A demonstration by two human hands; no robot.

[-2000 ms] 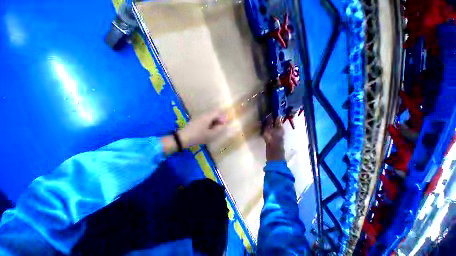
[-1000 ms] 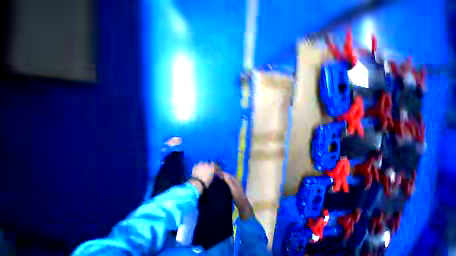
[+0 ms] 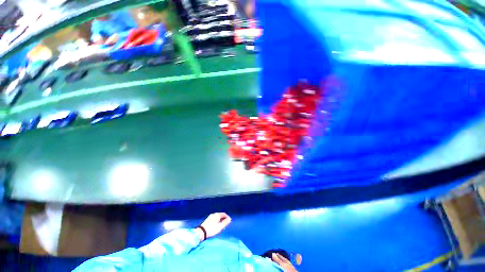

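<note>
A heap of red spring clamps (image 3: 268,135) spills from the mouth of a large blue crate (image 3: 393,114) tipped on its side on the green bench (image 3: 159,151). Blue handheld devices (image 3: 109,113) with pale, shiny faces lie in a row at the left of the bench. My left hand (image 3: 217,224), with a dark band at the wrist, is below the bench edge. Its fingers look curled together and nothing shows in it. My right hand (image 3: 284,261) is at the bottom edge, small, blurred and partly cut off. Neither hand touches the clamps or devices.
The bench's dark front edge (image 3: 212,204) runs across in front of me. An open cardboard box (image 3: 88,231) with white plastic is below it at left. Part of a rack (image 3: 465,223) stands at lower right. Another blue bin (image 3: 139,47) holds red items across the bench.
My view has swung from the rack of clamped units to the green bench and tipped crate. My hands, earlier at the rack, then close together near my legs, are now apart below the bench edge.
</note>
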